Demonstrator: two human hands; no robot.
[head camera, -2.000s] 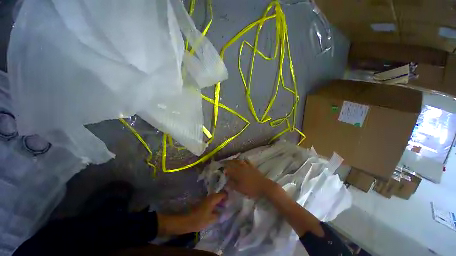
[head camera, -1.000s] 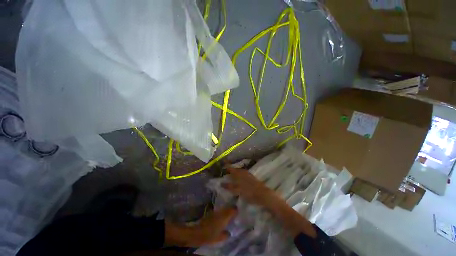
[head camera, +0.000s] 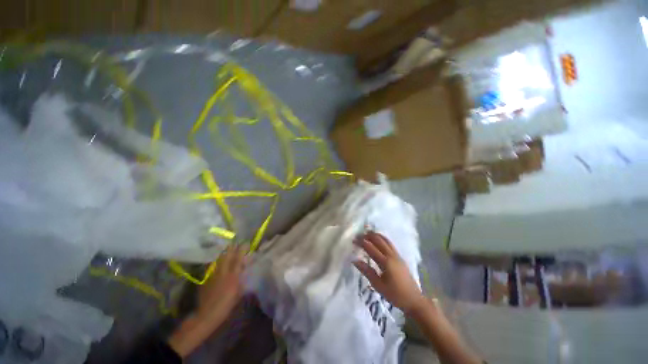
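Note:
A thick white bundle of layered sheets (head camera: 327, 249) stands in front of me, with dark ring parts showing on its near right face. My left hand (head camera: 226, 281) is at the bundle's left edge with its fingers together; blur hides whether it grips. My right hand (head camera: 387, 270) lies with spread fingers against the bundle's right side. Yellow strapping (head camera: 263, 106) lies loose on the grey floor beyond the bundle. The picture is blurred by motion.
White foam sheet (head camera: 142, 206) spreads at the left, with a few dark rings (head camera: 27, 347) at the lower left. A brown carton with a white label (head camera: 419, 135) stands beyond the bundle. Small brown boxes (head camera: 501, 167) and a shelf with items (head camera: 554, 281) are at the right.
The view has swung to the right. The bundle is more upright, and its near right face with rings shows. My hands have moved apart, one on each side of it.

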